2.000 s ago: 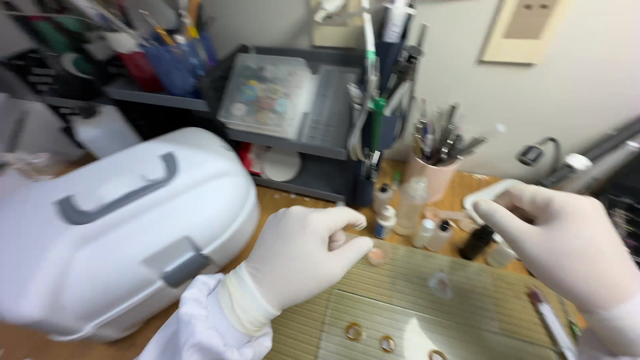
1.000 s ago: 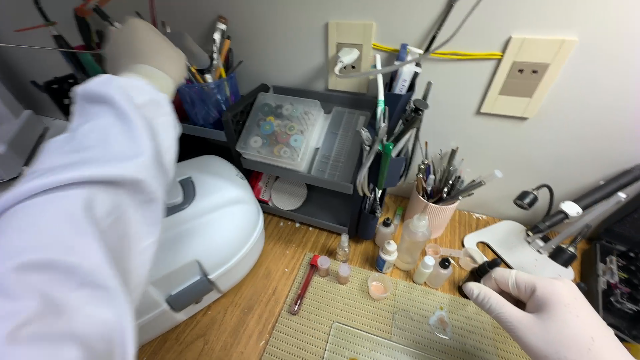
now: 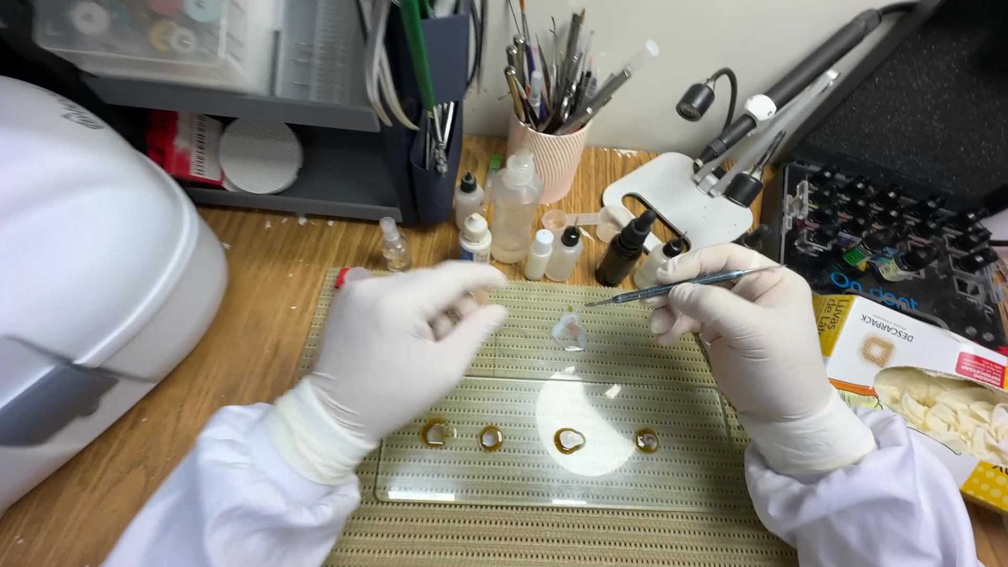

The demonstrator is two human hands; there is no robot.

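My left hand (image 3: 402, 342), in a white glove, hovers over the left of the ribbed mat (image 3: 488, 531), fingers apart with nothing seen between them. My right hand (image 3: 732, 331), gloved too, holds a slim metal double-ended dental instrument (image 3: 669, 290) between thumb and fingers, its tip pointing left. Below that tip, a small whitish translucent piece (image 3: 568, 331) lies on a clear sheet. Nearer to me a glass slab (image 3: 504, 480) rests on the mat and bears several small amber-rimmed rings or drops (image 3: 569, 440).
Small bottles (image 3: 563, 253) stand along the mat's back edge, before a pink cup (image 3: 551, 157) of instruments. A white case (image 3: 102, 276) is at left, with a grey shelf (image 3: 291, 197) behind. At right are a glove box (image 3: 906, 354), a lamp base (image 3: 677, 197) and a black bottle case (image 3: 866, 236).
My left hand has come back from the pen holders at the upper left to over the mat. The metal instrument now shows in my right hand, which was at a dark bottle one second ago.
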